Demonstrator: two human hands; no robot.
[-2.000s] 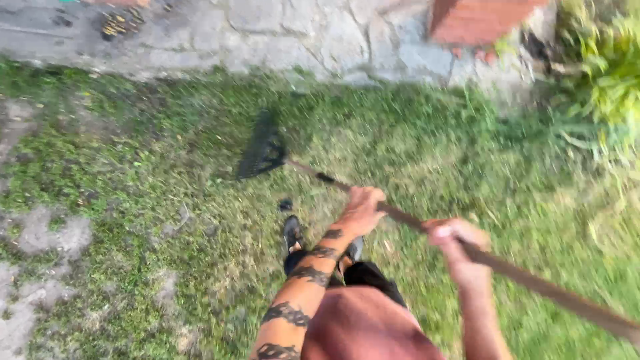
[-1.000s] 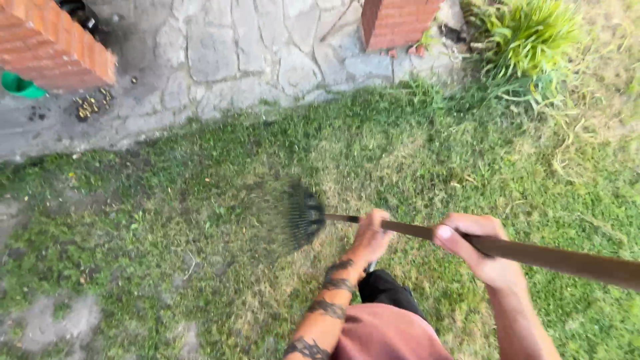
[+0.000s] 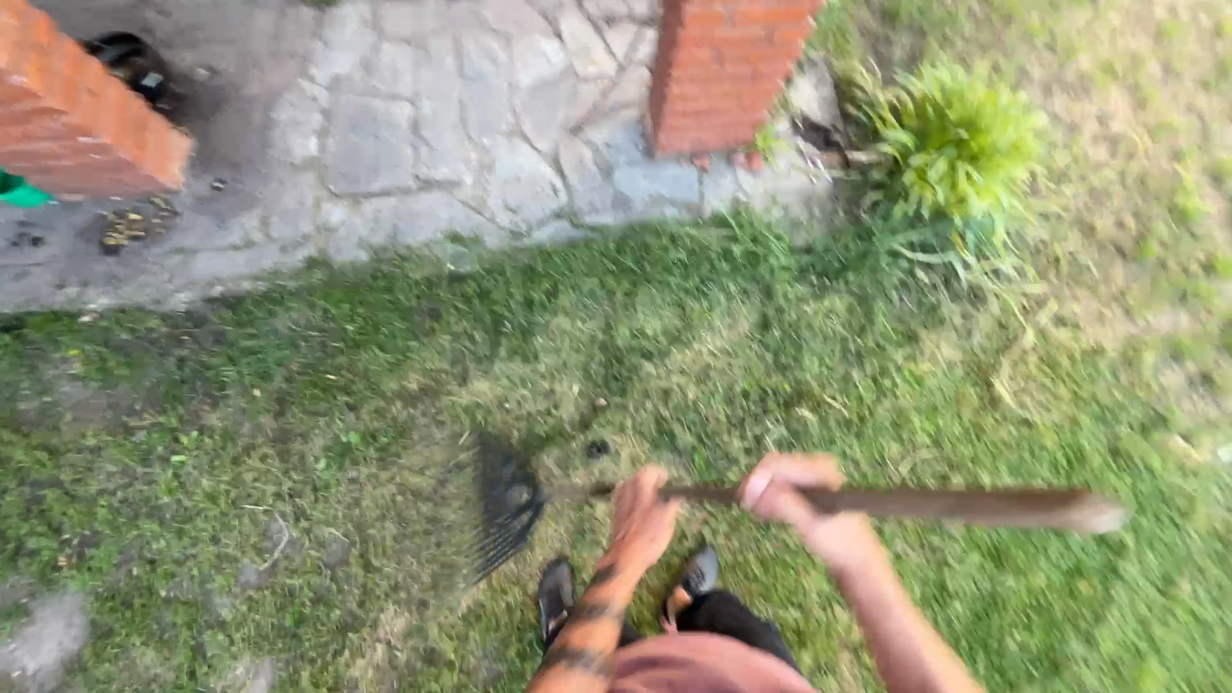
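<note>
A leaf rake with a dark fan-shaped head [image 3: 508, 505] lies over the grass to the left of my feet, its tines pointing left and blurred. Its long wooden handle [image 3: 948, 507] runs rightward, nearly level across the view, and ends in a pale blunt tip. My left hand [image 3: 643, 515], on the tattooed forearm, grips the handle near the rake head. Farther along, my right hand [image 3: 794, 491] is closed round the same handle. Some handle length sticks out past it. Both hands are somewhat blurred.
Stone paving [image 3: 443, 125] borders the grass [image 3: 616, 356] along the top. Two brick pillars [image 3: 736, 72] [image 3: 82, 115] stand on it, with a green object [image 3: 21, 191] by the left one. A bright green leafy plant [image 3: 962, 144] grows at the upper right. A small dark object [image 3: 598, 449] lies near the rake.
The handle has swung from a slant to nearly level, and its far end has come into view. Both hands stay on it. The rake head is now beside my feet, which show again.
</note>
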